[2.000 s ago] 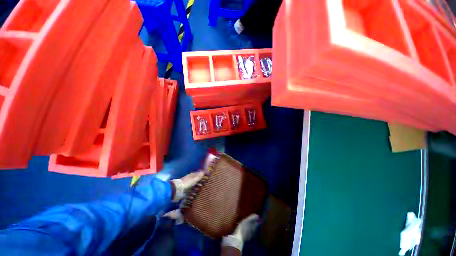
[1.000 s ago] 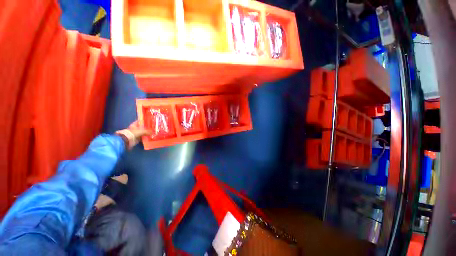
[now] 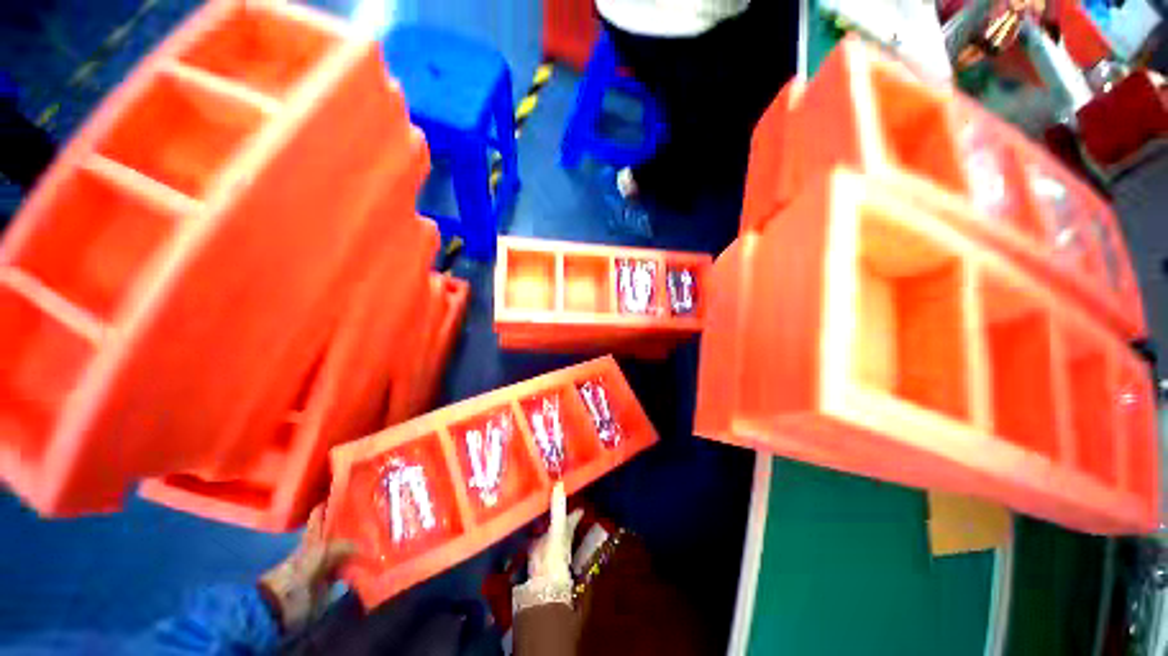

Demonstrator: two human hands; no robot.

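Observation:
An orange-red foam tray (image 3: 493, 477) is tilted in front of me, its left end lower. Its four pockets hold shiny items in clear bags. My left hand (image 3: 308, 570) is at the tray's lower left corner and grips it; its fingertips are partly hidden by the tray. My right hand (image 3: 553, 557) is at the middle of the near long side, with a pale finger against the wall and the other fingers hidden under or behind it.
Foam tray stacks stand at left (image 3: 192, 295) and right (image 3: 794, 346), the right one over a green bench (image 3: 871, 577). Another stack (image 3: 596, 336) is beyond, with bagged items in two pockets. Blue stools (image 3: 448, 90) and a seated person's dark-clothed legs (image 3: 685, 96) are farther off. A red chair is below.
The four-pocket tray has come up closer and tilted. My right hand, out of view one second ago, is now on it. Two seconds ago both hands were on the red chair with a woven seat.

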